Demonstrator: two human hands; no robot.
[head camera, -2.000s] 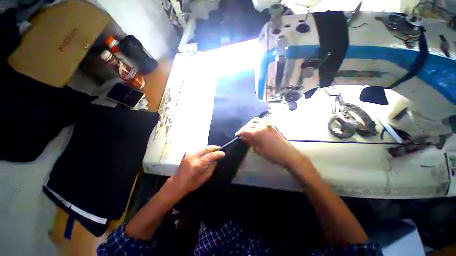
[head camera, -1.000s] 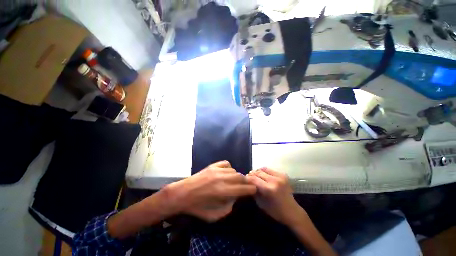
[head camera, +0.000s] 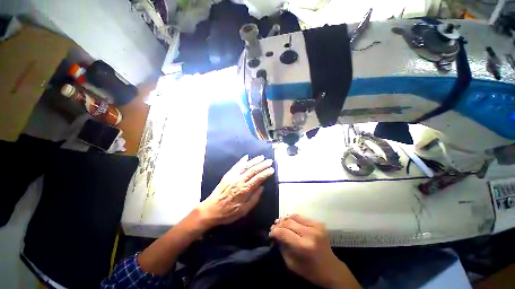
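Observation:
A long dark garment panel (head camera: 228, 138) lies on the white machine table, running from beside the needle area over the table's front edge. My left hand (head camera: 240, 191) lies flat on the panel, palm down, fingers pointing toward the needle. My right hand (head camera: 299, 240) is at the table's front edge, fingers closed on the panel's right edge. The white sewing machine (head camera: 372, 93) with a blue stripe stands at the right. Its presser foot area (head camera: 291, 144) is beside the panel's right edge; whether the cloth is under it cannot be told in the glare.
Scissors (head camera: 361, 158), a white stick (head camera: 415, 160) and a red-handled tool (head camera: 449, 179) lie right of the needle. A control panel (head camera: 503, 197) is at the right end. Left are a dark cloth stack (head camera: 79, 209), phone (head camera: 99, 134), bottle (head camera: 96, 106) and cardboard box (head camera: 28, 82). Dark cloth (head camera: 226, 28) is heaped behind.
My left hand has left the pinched edge beside my right hand and moved forward, flattening on the panel. My right hand stays near the front edge. The camera view has shifted.

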